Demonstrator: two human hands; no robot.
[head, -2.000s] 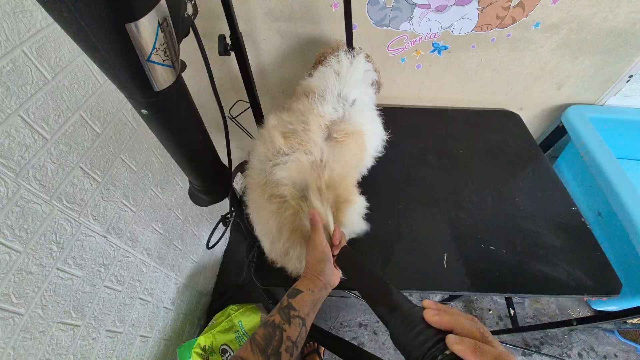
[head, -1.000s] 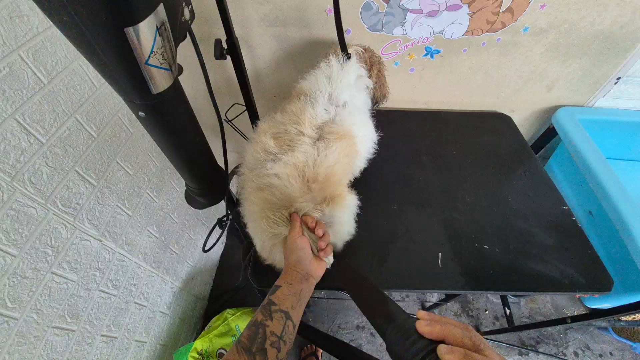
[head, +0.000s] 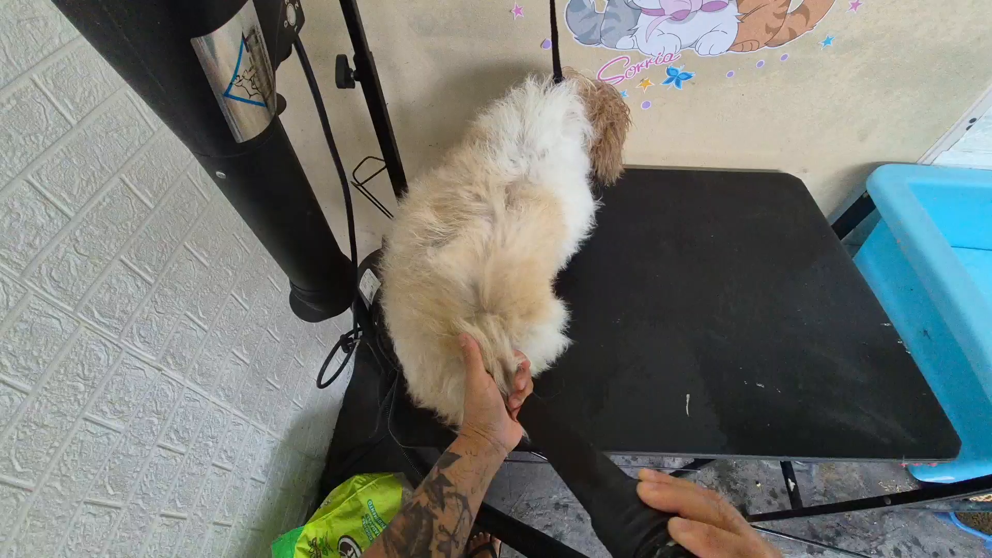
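A fluffy cream and white dog [head: 496, 225] is on a black grooming table [head: 697, 325], its rear toward me and its brown-furred head near the wall. A thin black strap [head: 556, 39] runs up from its neck area. My left hand [head: 494, 395] grips the fur at the dog's rear, apparently around the tail. At the lower right, my right hand [head: 701, 515] holds a black blower hose nozzle [head: 589, 480], its narrow end close to my left hand and the dog's rear.
A large black dryer body [head: 256, 178] hangs at left, beside a cable [head: 333, 139] and a black metal post [head: 376, 101]. A blue plastic tub [head: 891, 232] stands at right. A green bag [head: 349, 515] lies below. White brick-patterned panelling borders the left side.
My left hand's fingers have shifted on the fur at the dog's rear. The dog's brown head fur shows farther to the right than two seconds ago.
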